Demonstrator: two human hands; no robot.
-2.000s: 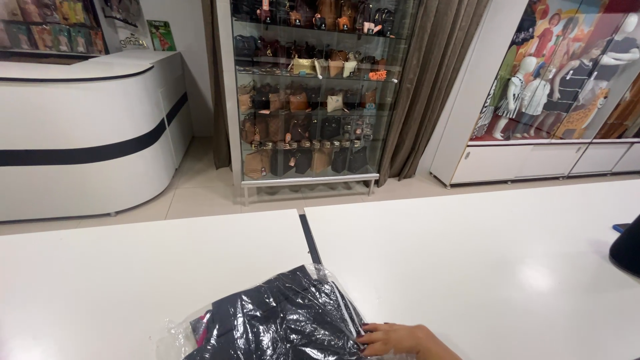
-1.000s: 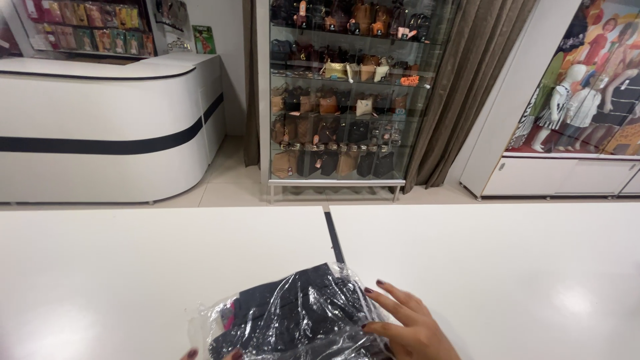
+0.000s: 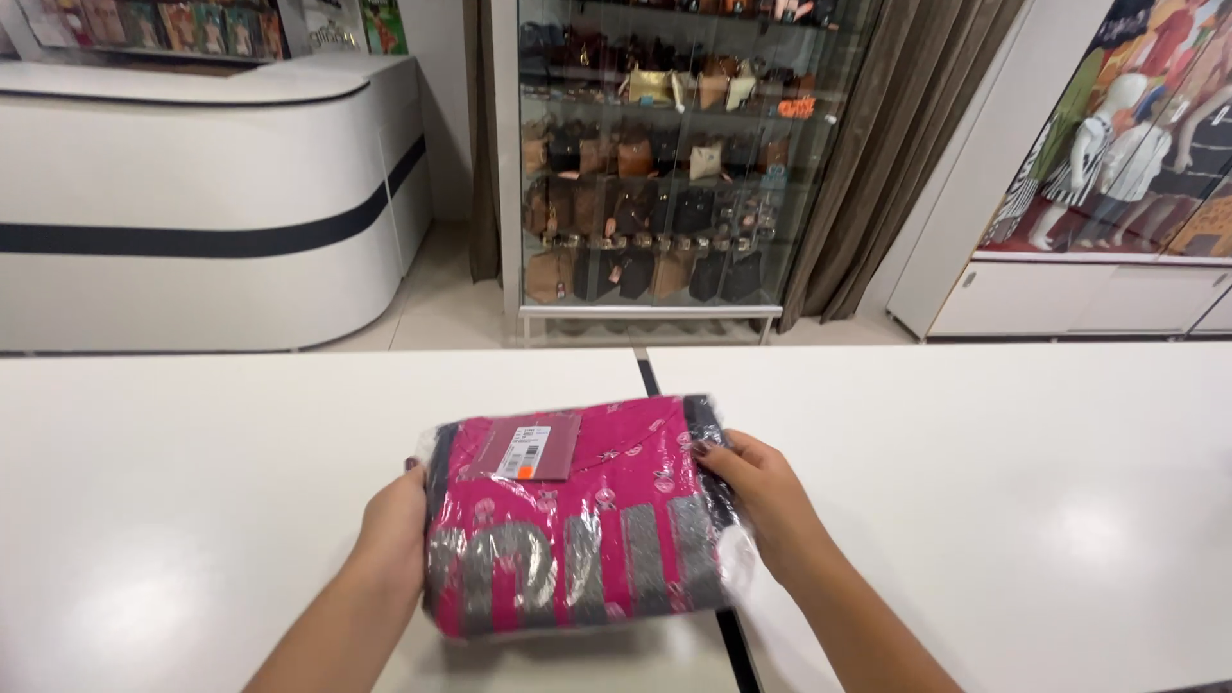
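Note:
A folded pink garment with grey lettering and dark edges [image 3: 616, 500], sealed in a clear plastic bag, is held up between both hands just over the white table [image 3: 241, 423]. My left hand [image 3: 393, 525] grips its left edge, with most of the fingers hidden behind the package. My right hand [image 3: 770, 496] holds the right edge, thumb on the front and fingers mostly out of sight. A dusky pink card tag [image 3: 561, 452] with a white printed sticker lies on the garment's upper left, under the plastic.
A dark strip [image 3: 647, 371] runs between the two white tabletops. Beyond stand a curved white counter [image 3: 192, 183] at left, a glass cabinet of handbags [image 3: 654, 311] in the middle, a brown curtain [image 3: 885, 144] and a display window with mannequins [image 3: 1097, 298] at right.
The package, which lay on the table dark side up, now shows its pink side and is held in both hands. My left hand has come into full view, and my right hand has closed on the package.

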